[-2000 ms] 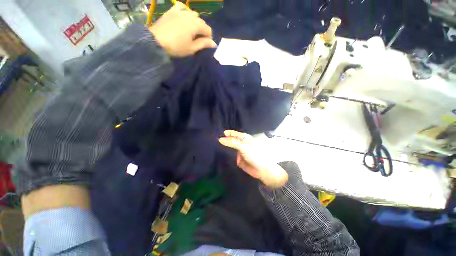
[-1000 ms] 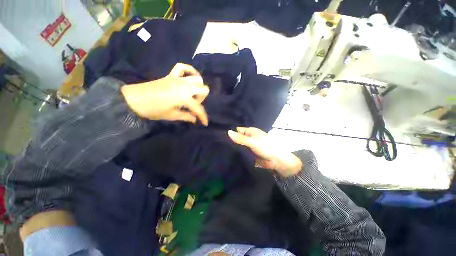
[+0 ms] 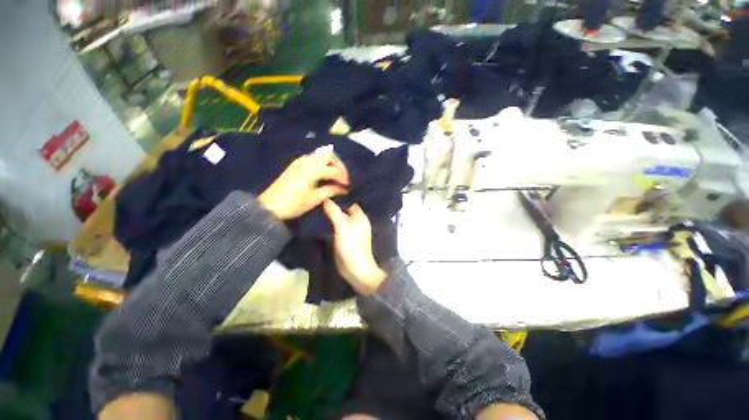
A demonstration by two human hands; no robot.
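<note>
A dark navy garment piece (image 3: 361, 242) lies bunched on the white table left of the sewing machine, its lower end near the table's front edge. My left hand (image 3: 305, 184) is on the cloth with its fingers bent, pinching a fold. My right hand (image 3: 353, 242) is just below and to the right, thumb and fingertips on the same cloth, close to the left fingertips. The exact edge held is hidden by the fingers and too dark to make out. The white sewing machine (image 3: 567, 156) stands to the right, with no cloth seen at its needle area.
Black scissors (image 3: 560, 258) lie under the machine arm. A thin dark line (image 3: 484, 260) runs along the table. More navy garments (image 3: 176, 193) with a white label (image 3: 214, 153) lie at the left. Yellow metal bars (image 3: 215, 85) stand behind. Navy cloth hangs below the table at right.
The view has tilted up and shows more of the floor behind. Both hands and the garment piece have moved from the lap area onto the table, and the hands are now closer together.
</note>
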